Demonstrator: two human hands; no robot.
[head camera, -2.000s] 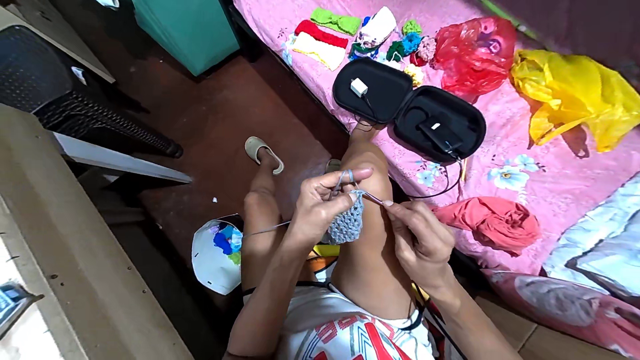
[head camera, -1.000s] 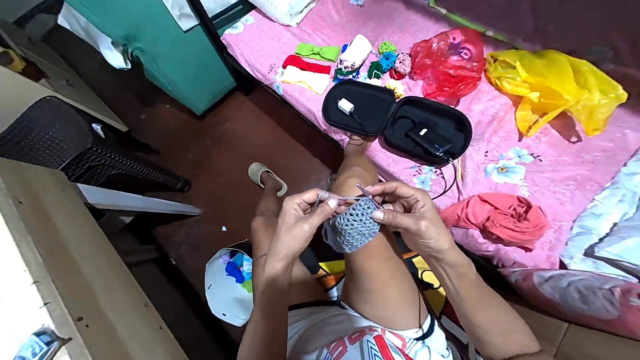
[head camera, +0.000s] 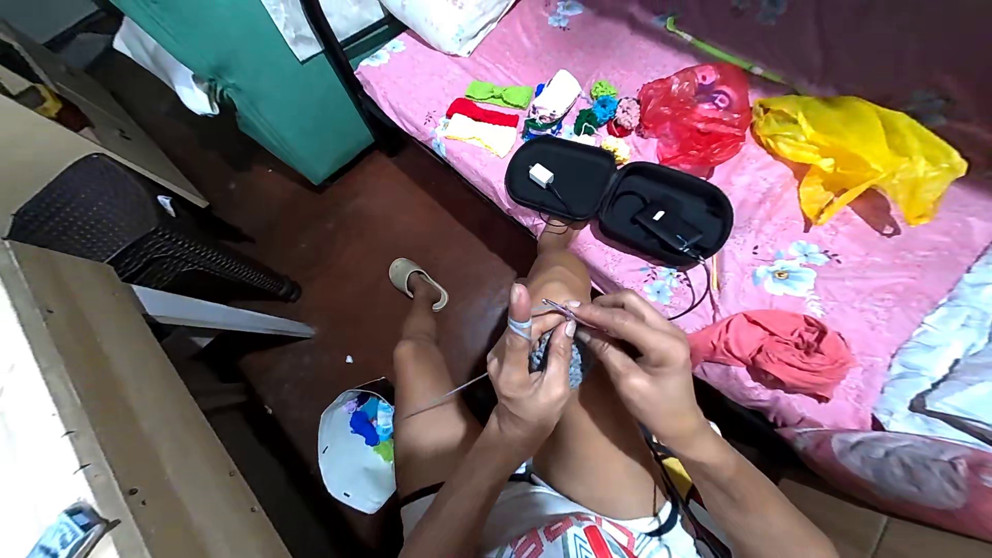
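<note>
Grey crochet work (head camera: 574, 366) hangs between my hands above my thigh, partly hidden by the fingers. My left hand (head camera: 531, 360) pinches it, with grey yarn (head camera: 457, 389) wrapped round the raised index finger and trailing down to the left. In my right hand (head camera: 639, 349) is a slim metal crochet hook (head camera: 556, 307), its tip beside the top edge of the work. A white container (head camera: 349, 457) with blue, purple and green yarn pieces stands low on the left.
On the pink bed lie an open black case (head camera: 666, 213), a red plastic bag (head camera: 694, 116), a yellow plastic bag (head camera: 860, 151), coral cloth (head camera: 775, 353) and several small crocheted pieces (head camera: 500, 94). A dark woven plastic chair (head camera: 116, 209) and a wooden edge (head camera: 147, 403) are at left.
My left index finger is now raised with yarn round it. The grey work, spread out broadly a second ago, is now mostly covered by my fingers. The view has shifted somewhat.
</note>
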